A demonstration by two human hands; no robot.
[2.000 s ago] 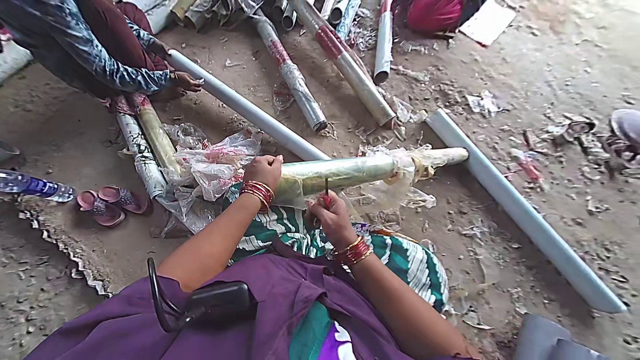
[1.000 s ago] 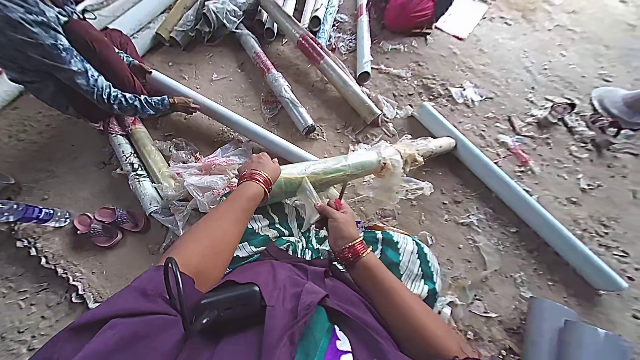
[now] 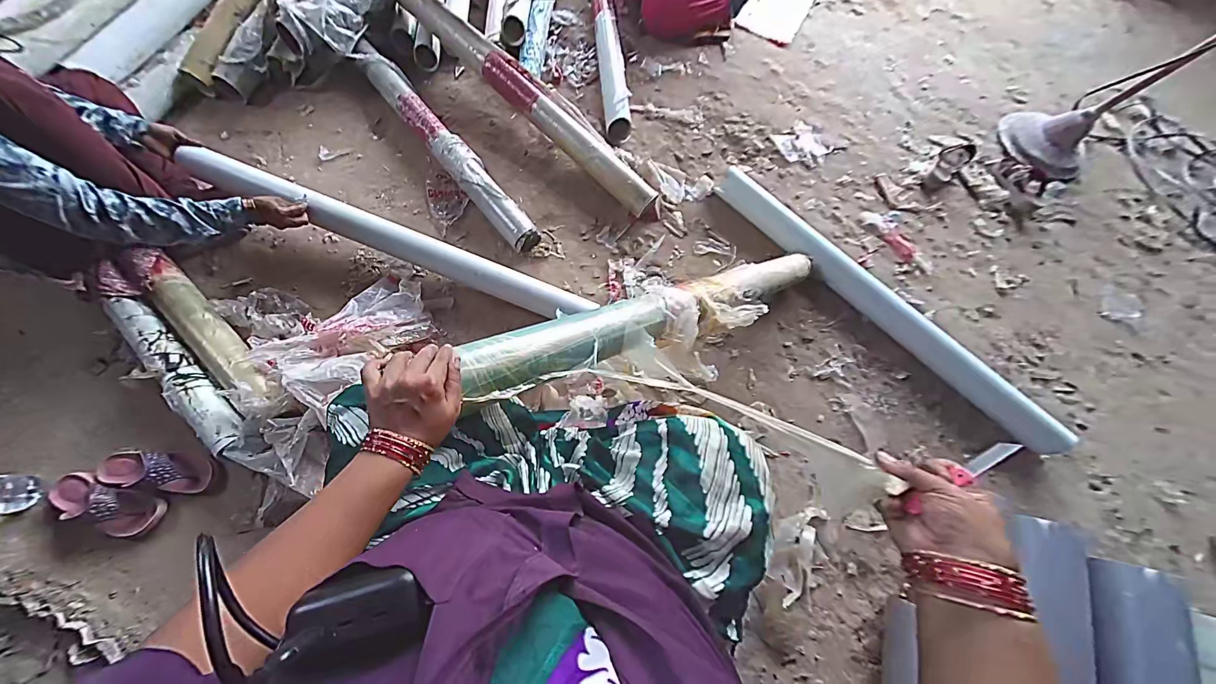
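A roll wrapped in clear plastic film [image 3: 560,350] lies slanting across the lap, its bare far end near a pale blue-white pipe [image 3: 902,309]. My left hand [image 3: 414,391] grips the roll's near end, fingers curled over it. Out to the right, my right hand [image 3: 945,513] pinches a stretched strand of the film [image 3: 760,418] that runs back to the roll. The same hand also holds a knife with a red handle [image 3: 961,475], its flat blade pointing up and right. Crumpled plastic [image 3: 351,332] lies left of the roll.
At the left, another person's hands [image 3: 277,211] hold a long white pipe [image 3: 427,252]. Several wrapped tubes [image 3: 570,133] lie on the dirt ground beyond. Sandals [image 3: 123,489] are at the lower left, grey sheets or pipes [image 3: 1102,598] at the lower right. Plastic scraps litter the ground.
My right hand has moved from beside the roll far out to the right, drawing a strand of film with it. My left hand remains on the roll.
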